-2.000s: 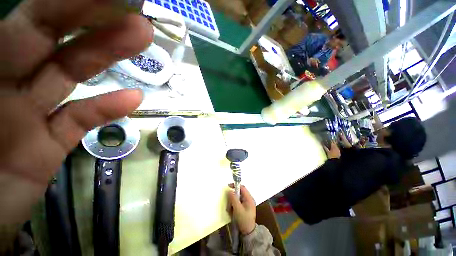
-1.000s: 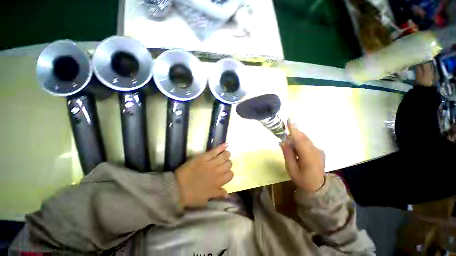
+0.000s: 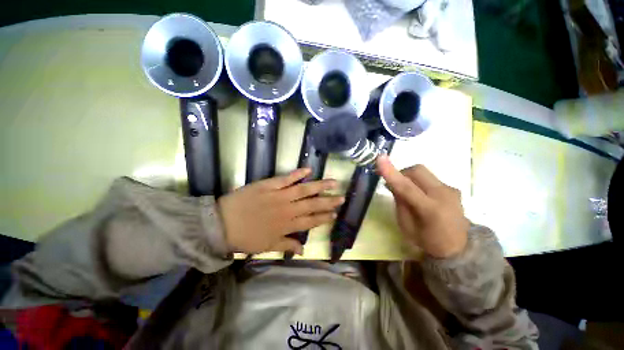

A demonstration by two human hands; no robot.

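Note:
Several dark hair dryers with silver, cone-shaped end rings lie side by side, handles towards me. My left hand (image 3: 284,210) lies across the handle of the third hair dryer (image 3: 314,147) from the left, its fingers slightly apart over the handle. My right hand (image 3: 432,208) holds a brush (image 3: 339,132) with a dark, blurred round head and a shiny banded shaft. The brush head is over the lower edge of that dryer's ring and its upper handle. The rightmost hair dryer (image 3: 406,107) lies tilted; its handle passes under the brush shaft.
A white tray (image 3: 448,65) with clear-bagged parts (image 3: 373,17) stands beyond the dryers at the top. The bench has a pale yellow cover (image 3: 82,130). Green surface shows behind it. A pale roll (image 3: 588,116) and a dark-clothed person (image 3: 619,205) are at the right edge.
The view has shifted, so the bench sits further right. The brush has moved left from beside the rightmost dryer onto the third. My left hand has moved from the rightmost handle to the third.

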